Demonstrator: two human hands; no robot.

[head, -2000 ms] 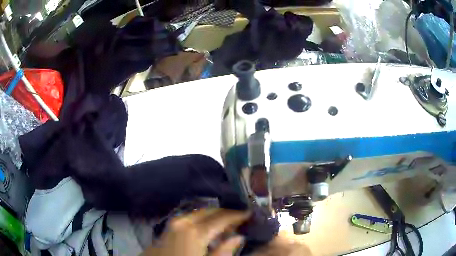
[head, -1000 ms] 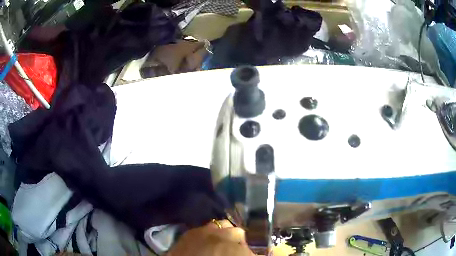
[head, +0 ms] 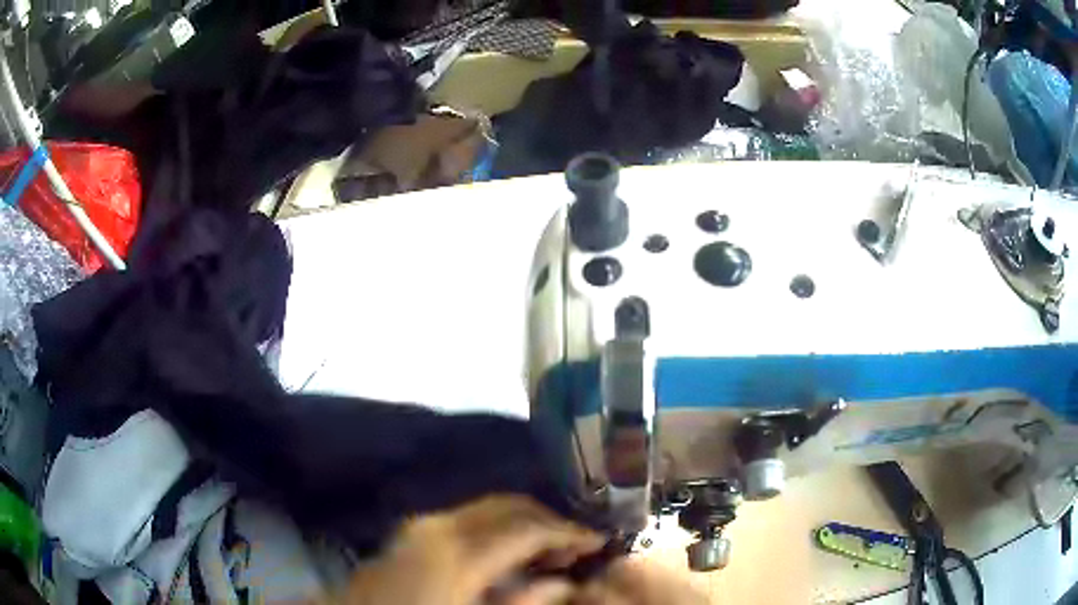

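Dark navy-black cloth (head: pixel 390 455) runs from a heap at the left across the white table to the needle area of the white sewing machine (head: pixel 757 319). My left hand (head: pixel 467 555) lies on the cloth below the machine head's left end, fingers bent and pinching dark cloth near the needle. My right hand (head: pixel 644 581) is blurred and cut off by the bottom edge, close beside the left fingertips; its grip cannot be made out. The needle and presser foot are mostly hidden. Light-grey fabric (head: pixel 112 479) with black stripes hangs at the lower left.
Black-handled shears (head: pixel 922 532) and a yellow-green snips (head: pixel 863 545) lie under the machine arm. A red bag (head: pixel 83 201) is at the left. Dark cloth (head: pixel 627 101) and clear plastic (head: pixel 869 83) lie behind the table (head: pixel 402 296). A green object (head: pixel 24 526) is at the left edge.
The camera view tilted up, then back down, shifting the machine in the picture. Both hands show at the needle area again; one second ago only one was visible, lower down.
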